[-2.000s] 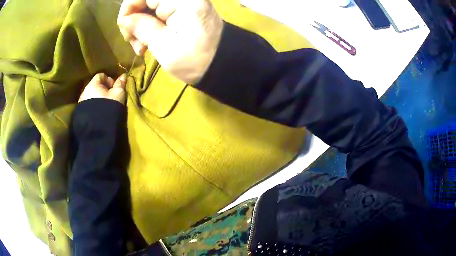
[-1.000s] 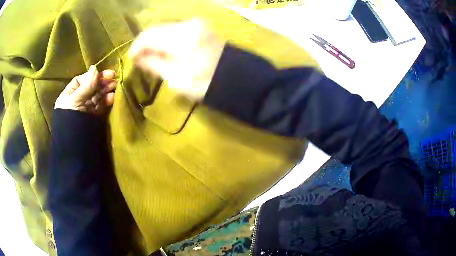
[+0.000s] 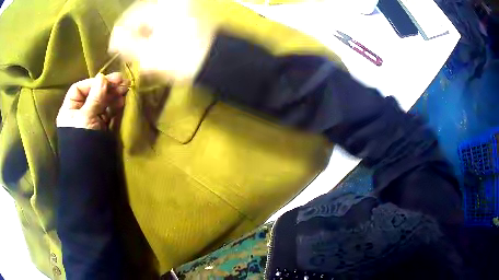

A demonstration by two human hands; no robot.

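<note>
The mustard-olive coat (image 3: 219, 175) covers the white table in front of me, with a pocket flap (image 3: 183, 117) near its middle. My left hand (image 3: 93, 98) pinches at the coat's edge left of the flap. A thin yellow-olive thread (image 3: 108, 64) runs from the left fingertips up toward my right hand. My right hand (image 3: 161, 41) is blurred and overexposed above the coat, up and right of the left hand. Its fingers and what they hold cannot be made out. No needle can be seen.
Dark-red-handled thread snips (image 3: 359, 48) lie on the white table (image 3: 377, 82) at the right. A black smartphone (image 3: 398, 17) and a pale flat thing (image 3: 427, 19) lie at the far edge. A blue plastic basket (image 3: 479, 175) stands on the blue floor at far right.
My right hand has swung from above the left hand to the right, then back up and left. My left hand has moved left, and the thread shows between the hands.
</note>
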